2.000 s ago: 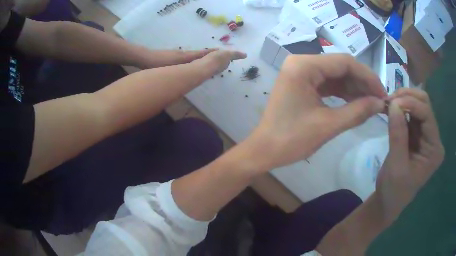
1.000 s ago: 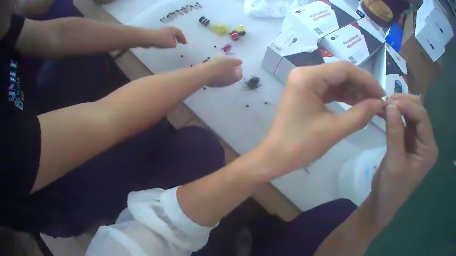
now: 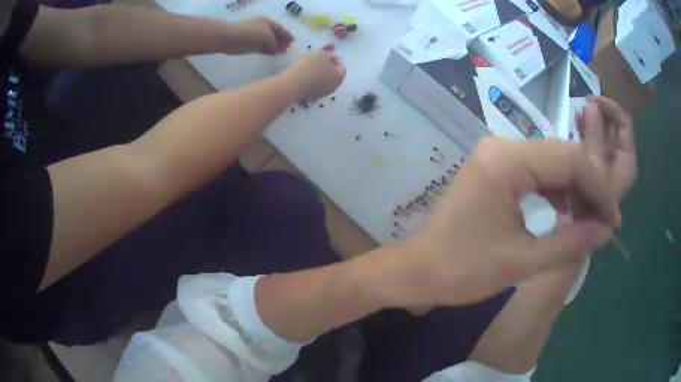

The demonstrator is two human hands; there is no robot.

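My left hand (image 3: 500, 216) is over the table's right part, thumb and fingertips together. A faint thin sliver, apparently a metal pin (image 3: 620, 245), sticks out past these fingertips; it is blurred. My right hand (image 3: 612, 142) is behind it, fingers bent and blurred, partly hidden by my left hand; I cannot tell if it holds anything. Many pinned pieces (image 3: 425, 198) with dark heads and thin coppery legs lie in rows on the white sheet (image 3: 328, 160), left of my left hand. A few single dark beads (image 3: 358, 137) lie farther off.
A neighbour's two hands (image 3: 317, 74) are over the sheet at the upper left. A spiky dark pile (image 3: 365, 103) lies between us. Yellow, pink and black small pieces (image 3: 340, 30) lie beyond. White printed cartons (image 3: 440, 86) stand at the upper right. Green floor is at the right.
My hands were fingertip to fingertip; now my left hand is lower and in front of my right, which is higher. The rows of pinned pieces have come into sight. The neighbour's hands have shifted.
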